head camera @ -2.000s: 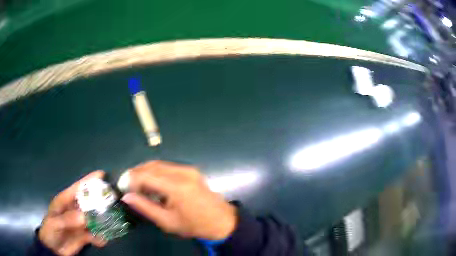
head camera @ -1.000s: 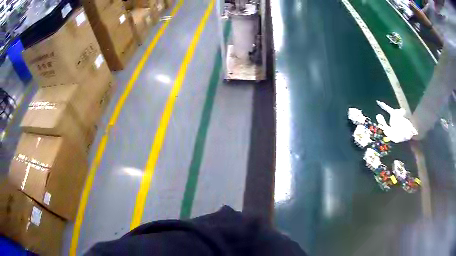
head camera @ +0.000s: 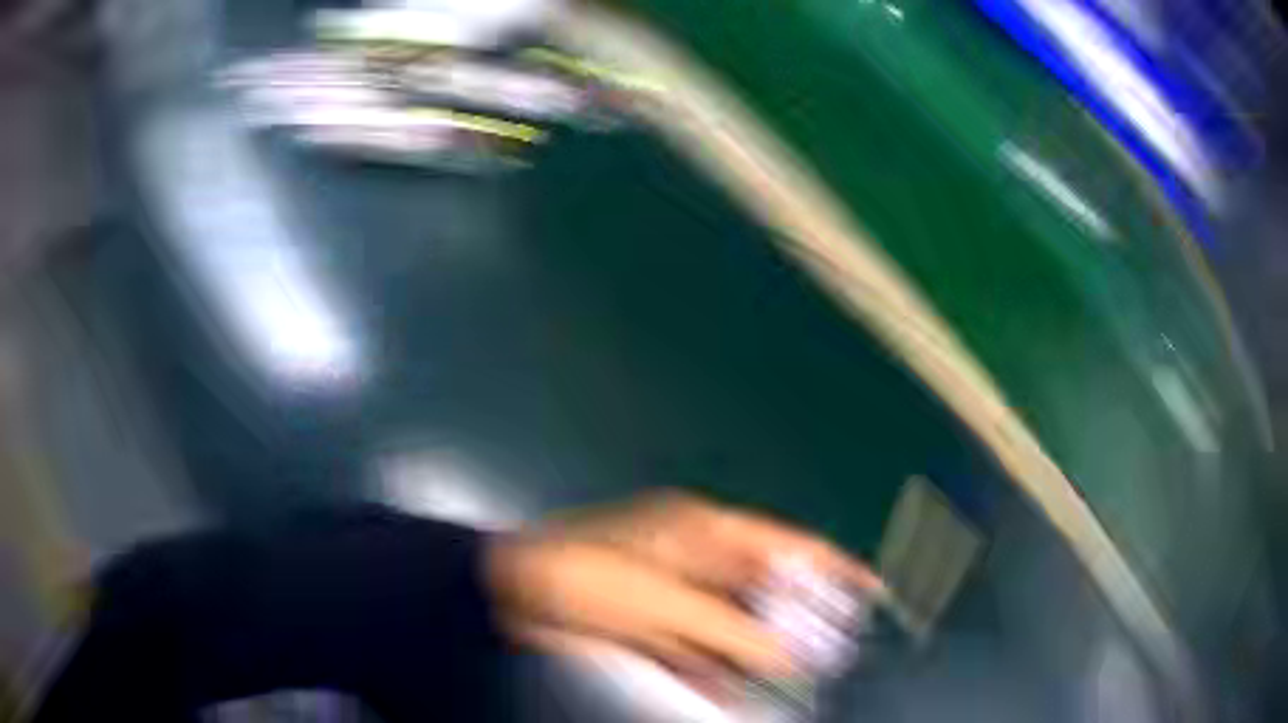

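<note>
The view is heavily blurred. My left hand [head camera: 678,586] reaches in from the lower left, in a dark sleeve, with its fingers pointing right. Its fingertips are closed on a small whitish part [head camera: 808,614], too blurred to name surely; it may be a white housing. A pale streak shows under the hand, and I cannot tell what it is. My right hand is not in view.
A blurred cluster of white parts with yellow streaks [head camera: 410,106] lies at the upper left of the dark green bench. A pale, flat, rectangular thing [head camera: 929,558] lies right of my hand. The cream edge [head camera: 904,332] borders the green conveyor [head camera: 904,184], with bright blue beyond.
The view has swung from the aisle and cartons back over the bench and conveyor. My left hand, out of view one second ago, shows again. The cluster now appears at the upper left.
</note>
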